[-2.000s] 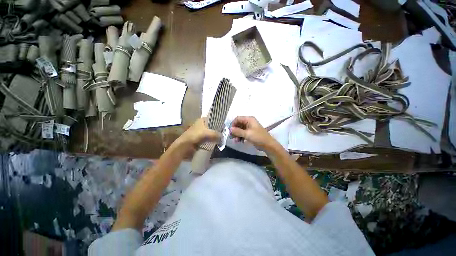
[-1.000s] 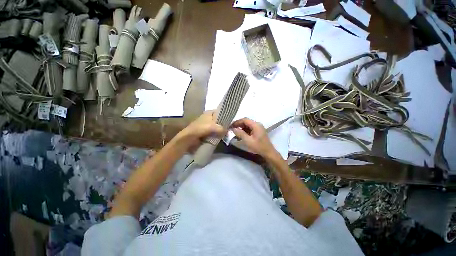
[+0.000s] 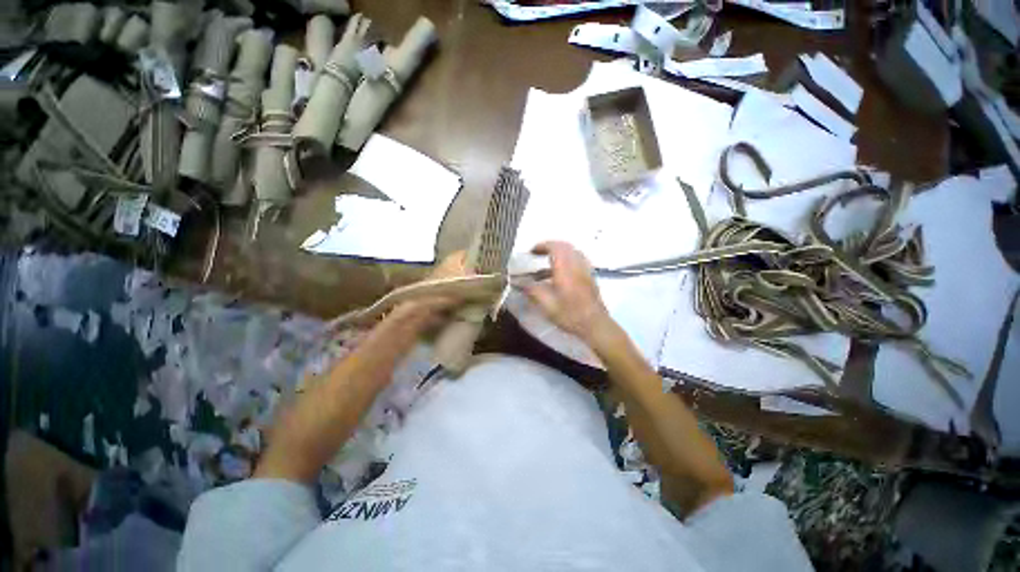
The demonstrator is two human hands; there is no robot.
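Note:
A rolled taupe bundle (image 3: 500,220) with layered edges stands tilted near the table's front edge. My left hand (image 3: 442,293) is closed around its middle, partly hidden behind a tie strip (image 3: 394,297). The strip crosses the bundle and hangs out to the left over my wrist. My right hand (image 3: 563,289) is just right of the bundle, its fingers pinched on the strip, which also runs right toward the strip heap (image 3: 783,279). A small white ticket (image 3: 506,293) shows between the bundle and my right fingers.
Tied finished bundles (image 3: 268,156) lie at the left. A small open box (image 3: 622,139) sits on white panels (image 3: 559,108) beyond my hands. A white offcut (image 3: 405,203) lies left of the bundle. White scrap strips (image 3: 716,67) lie at the far side.
A tie strip now crosses the bundle and my right hand grips it; it was not there before. The view has shifted, so the table's things appear further right.

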